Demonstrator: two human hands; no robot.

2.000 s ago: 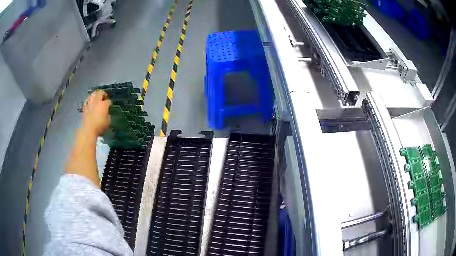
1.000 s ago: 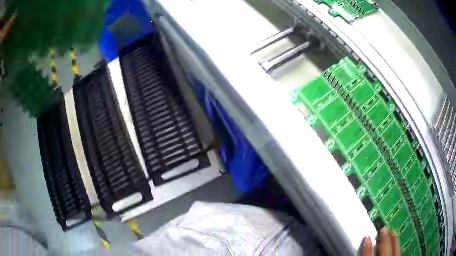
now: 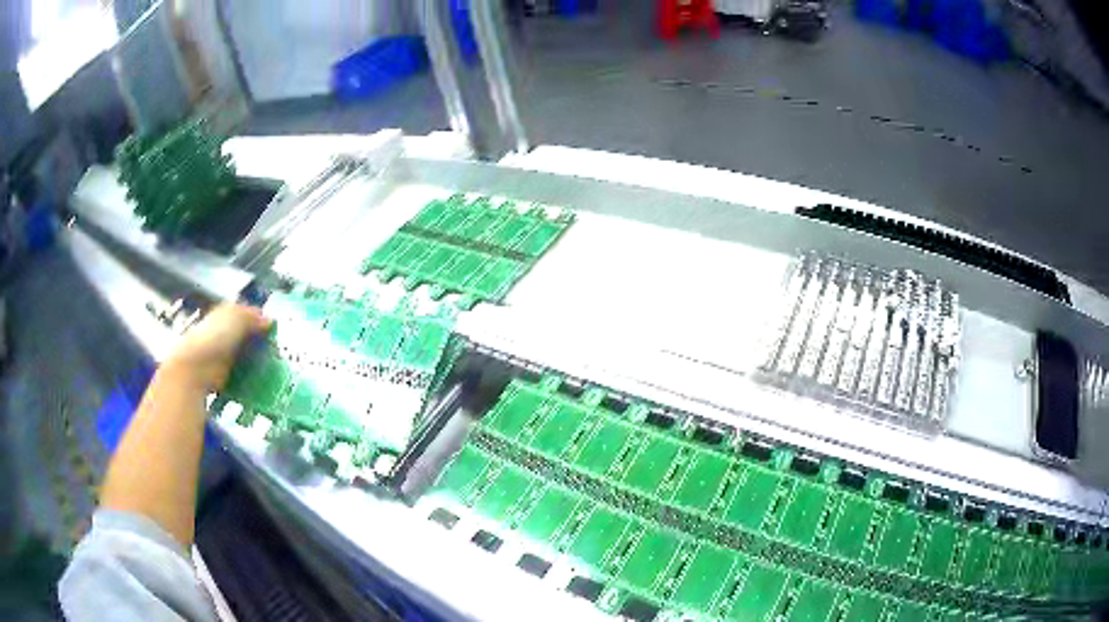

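Observation:
My left hand grips the left edge of a green PCB panel, over the left part of the conveyor rails. The panel's shine hides whether it touches the rails. A gap with dark rods separates it from the row of green PCB panels lying on the rails. My right hand is out of the picture.
A loose PCB panel lies on the white ledge. A clear component tray with silver parts, a dark smartphone and a long black slotted rack are to the right. Stacked PCB panels stand at the far left.
The view has swung from the black racks at the left to the conveyor. My left hand now shows with a panel over the rails. The fingertips at the lower right edge are gone from view.

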